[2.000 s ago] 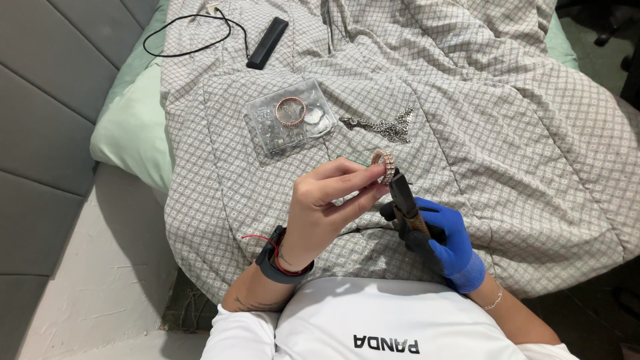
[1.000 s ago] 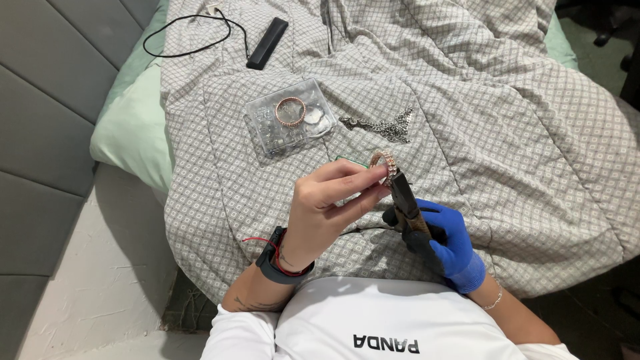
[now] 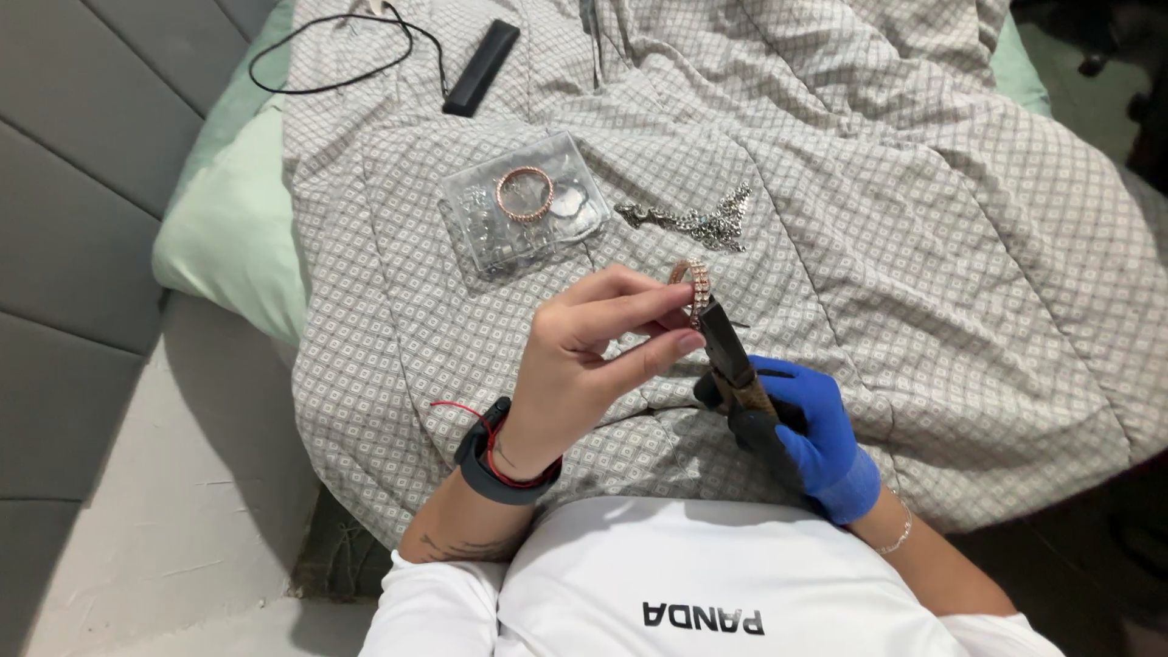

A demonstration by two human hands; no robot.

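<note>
Between the thumb and fingers of my bare left hand (image 3: pixel 602 342) is a rose-gold bracelet (image 3: pixel 701 285) set with clear stones. My right hand (image 3: pixel 812 438), in a blue and black work glove, grips a dark hand tool (image 3: pixel 725 342), which looks like pliers. The tool's tip meets the lower right side of the bracelet; whether its jaws are closed on it cannot be told. Beyond my left hand, a second rose-gold bracelet (image 3: pixel 525 193) lies on a clear plastic box (image 3: pixel 461 239) of small jewellery parts. A bunched silver chain (image 3: pixel 698 222) rests right of the box.
A quilted, patterned bedspread (image 3: pixel 876 237) lies under everything. Near its far left part are a black bar-shaped object (image 3: pixel 482 68) and a looped black cord (image 3: pixel 339 89). A grey padded panel (image 3: pixel 73 210) stands at the left, beside a pale green sheet (image 3: pixel 224 219).
</note>
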